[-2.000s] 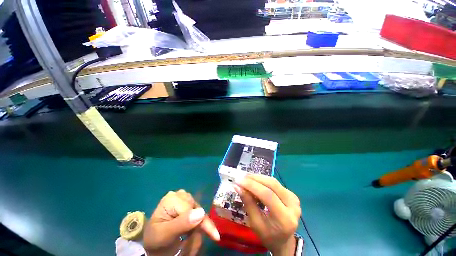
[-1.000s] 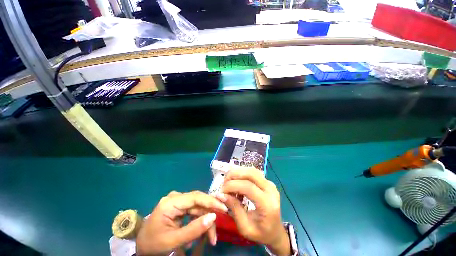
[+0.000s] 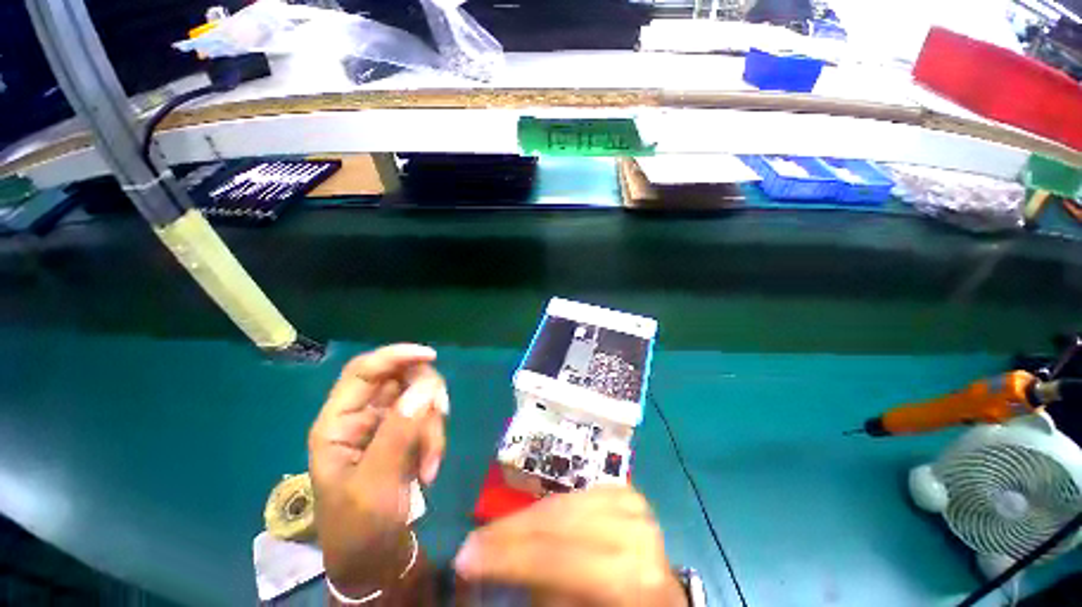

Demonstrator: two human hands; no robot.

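Note:
The white-and-blue screw feeder [image 3: 581, 397] stands in front of me, with small specks heaped in its dark hopper and a metal mechanism on its front. A red base [image 3: 504, 492] shows under its front. My left hand [image 3: 377, 457] is raised left of the feeder, thumb and fingers close together; whether anything is between them cannot be told. My right hand [image 3: 570, 551] is low in front of the feeder, back up and blurred, covering part of the red base. Its fingertips are hard to make out.
A tape roll [image 3: 291, 508] sits on a white card [image 3: 285, 563] at left. A taped metal post [image 3: 226, 279] rises at left. An orange screwdriver [image 3: 949, 407] and a fan [image 3: 1009, 486] are at right. A black cord [image 3: 700, 498] crosses the bench. A shelf [image 3: 415, 125] spans behind.
My hands have moved apart. The left has risen away from the feeder front; the right has dropped down toward me, uncovering the feeder's mechanism. The view has shifted slightly.

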